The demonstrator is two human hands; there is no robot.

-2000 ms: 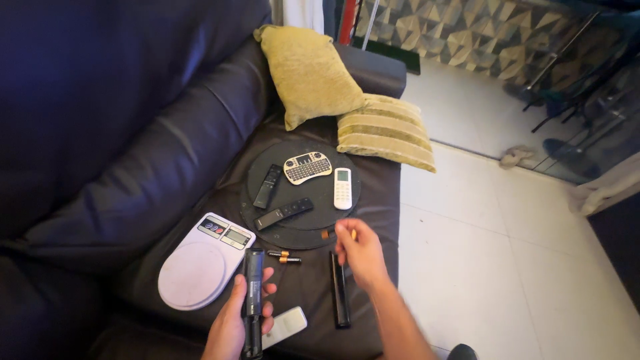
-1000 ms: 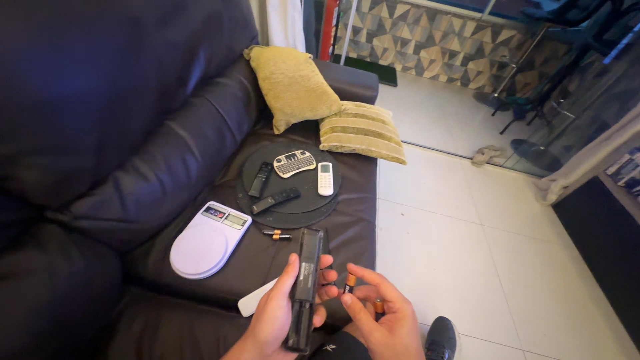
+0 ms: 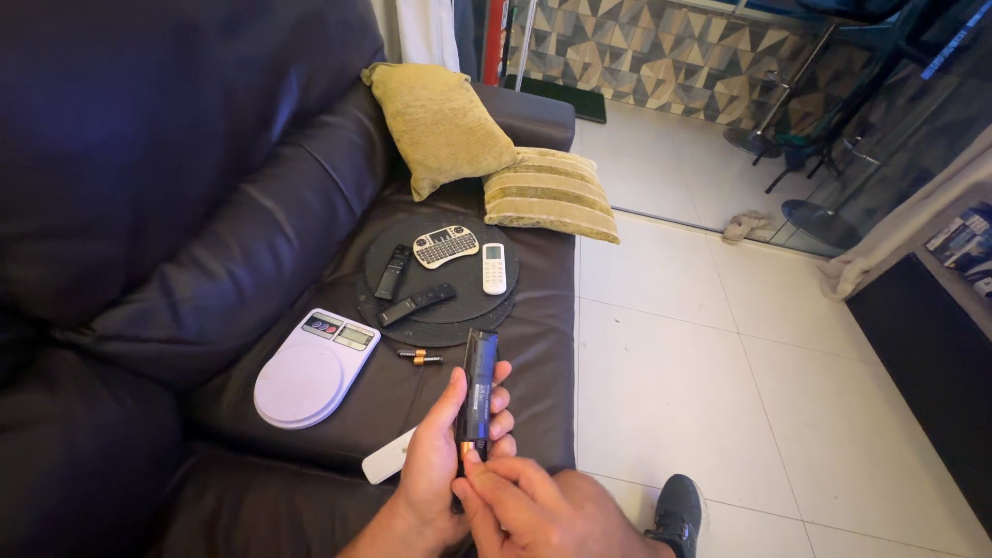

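My left hand (image 3: 438, 457) holds a black remote control (image 3: 478, 387) upright, its back facing me. The fingertips of my right hand (image 3: 527, 496) press on a battery (image 3: 468, 449) with a copper-coloured end, which sits at the lower part of the remote; whether a second battery is in that hand is hidden. Loose batteries (image 3: 420, 356) lie on the sofa seat just beyond. A white piece, perhaps a remote or cover (image 3: 389, 457), lies partly behind my left hand. To the left rests a white kitchen scale (image 3: 314, 372).
Round dark placemats (image 3: 465, 310) on the seat carry a mini keyboard (image 3: 446, 246), a white remote (image 3: 494, 269) and two black remotes (image 3: 394, 271), (image 3: 418, 304). Two yellowish cushions (image 3: 442, 124), (image 3: 550, 190) lie by the armrest (image 3: 527, 116). A shoe (image 3: 678, 511) stands on the tiled floor.
My right hand has come from the right, holding a battery, to the lower end of the remote. Two seconds ago it was above a dark object on the seat.
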